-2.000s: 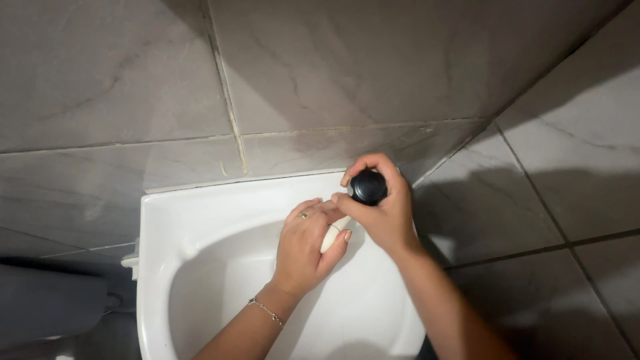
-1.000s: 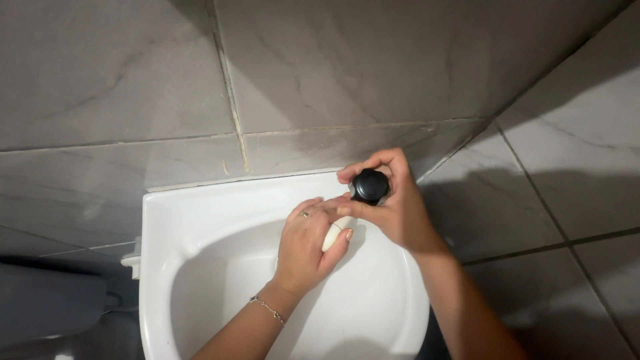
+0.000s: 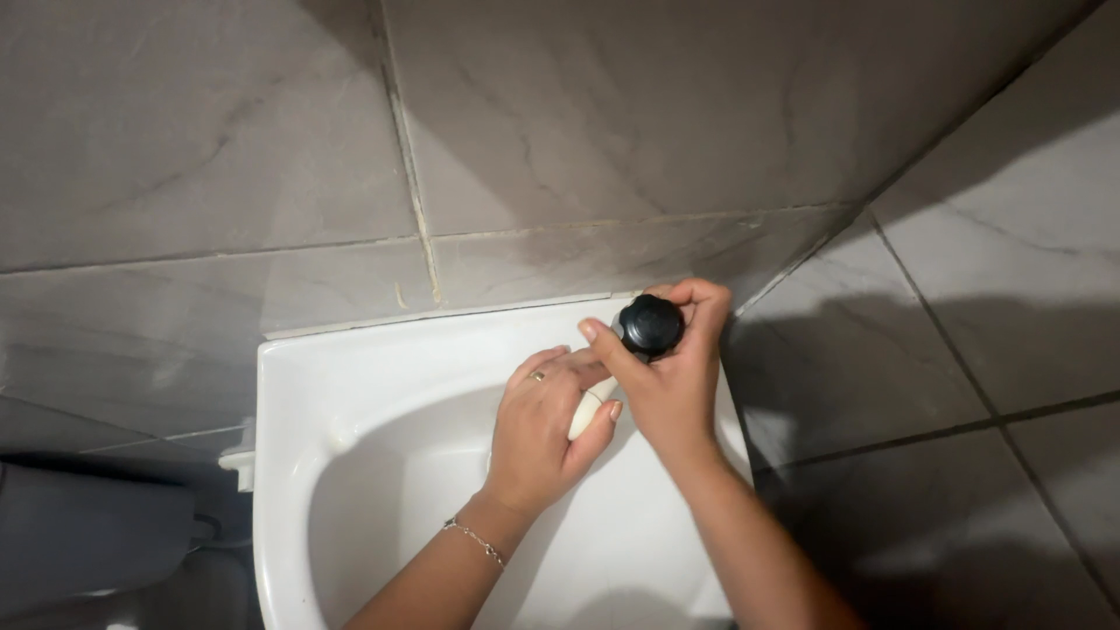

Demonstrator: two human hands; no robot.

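A white washbasin (image 3: 420,346) stands against the tiled wall. At its back right corner is a round black ribbed knob (image 3: 652,325), seen from above. My right hand (image 3: 678,376) curls around the knob, fingers behind it and thumb in front. Just left of it, my left hand (image 3: 547,420), with a ring and a chain bracelet, grips a white rounded piece (image 3: 592,409), perhaps a spout, that slants from under the right hand over the bowl. What joins the knob and the white piece is hidden by my hands.
Marbled grey tiles (image 3: 630,105) cover the wall behind the basin, and more tiles (image 3: 927,332) lie at the right. A white bracket (image 3: 238,464) sticks out from the basin's left side. A grey object (image 3: 96,534) is at the lower left.
The right thumb has shifted its place on the near left side of the black knob. My left hand has stayed around the white piece.
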